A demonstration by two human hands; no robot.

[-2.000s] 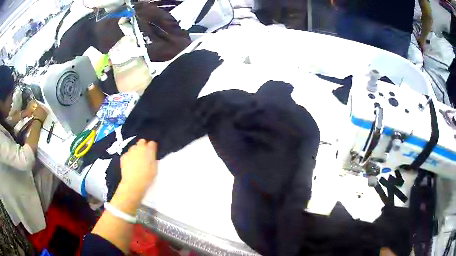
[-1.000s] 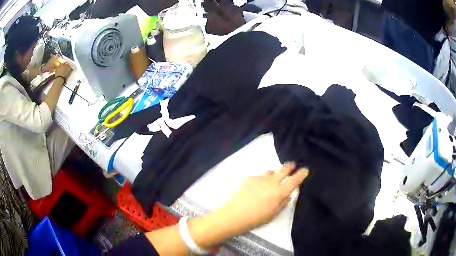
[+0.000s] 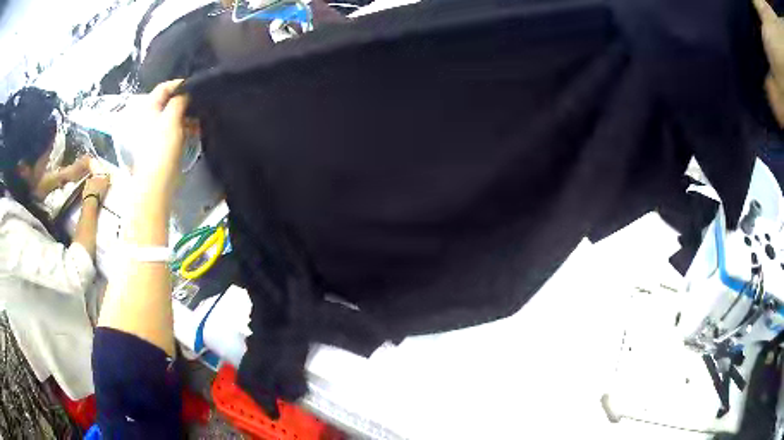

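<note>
A large black garment piece point(image 3: 430, 163) is stretched out in the air across the middle of the view, its lower edge hanging over the white table. My left hand point(image 3: 168, 120) is raised at the left and pinches the garment's upper left corner. My right hand point(image 3: 774, 64) is at the upper right edge, partly cut off, beside the garment's right end. Its fingertips are not clear, so I cannot tell its grip.
The white sewing machine point(image 3: 739, 258) is at the right, with short black strips point(image 3: 726, 382) below its head. Yellow-and-green-handled scissors point(image 3: 204, 251) lie at the left. A person point(image 3: 43, 249) sits at far left. A red crate point(image 3: 258, 408) is below the table edge.
The black garment has gone from lying on the table to being lifted and spread. My left hand has moved up and left and taken hold of its corner. My right hand has come into view.
</note>
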